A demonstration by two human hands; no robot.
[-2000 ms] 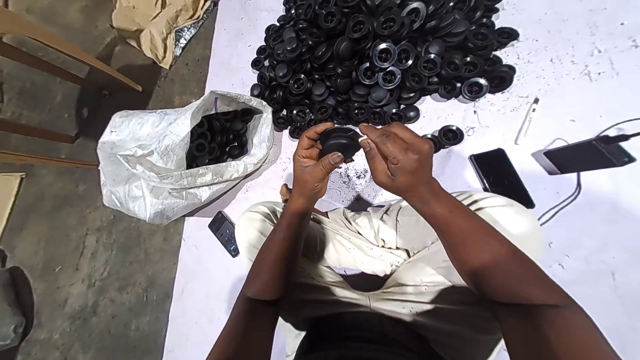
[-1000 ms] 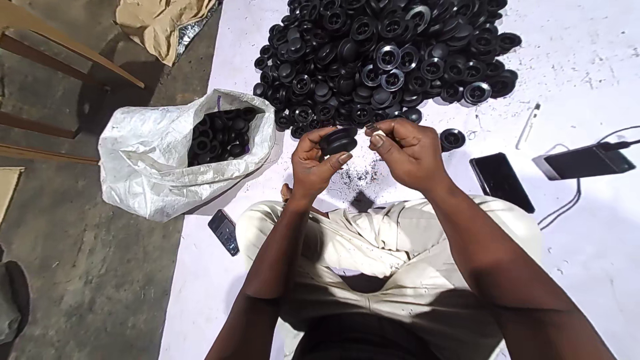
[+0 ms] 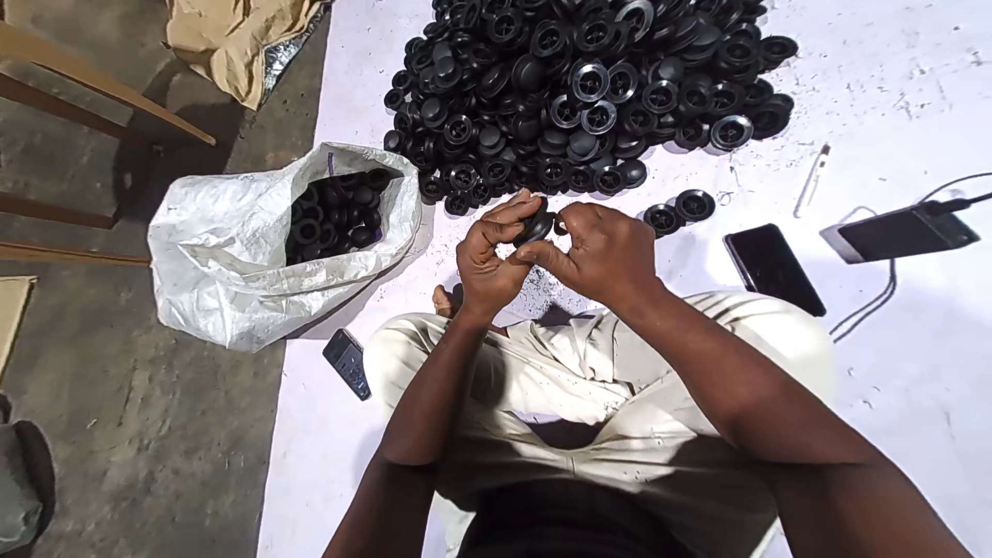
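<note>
My left hand [image 3: 493, 260] grips a round black rubber or plastic part [image 3: 535, 225] by its edge, tilted above my lap. Against the right side of that part are the fingers of my right hand [image 3: 601, 248]; whether they pinch something small is hidden. Beyond both hands lies a large pile of similar black round parts [image 3: 535, 101], some showing a spoked centre. Two loose ones, a black ring-edged part [image 3: 695, 205] and its neighbour, rest right of my right hand. Dark crumbs lie on the white sheet under my hands.
A white woven sack [image 3: 232, 256] at left holds more black parts. A phone [image 3: 347, 363] lies by my left knee. To the right are another phone [image 3: 775, 267], a black device with a cable [image 3: 907, 232] and a white pen-like tool [image 3: 812, 182]. Wooden legs [image 3: 101, 70] stand at upper left.
My right hand has moved left, from slightly apart to against the black part in my left hand.
</note>
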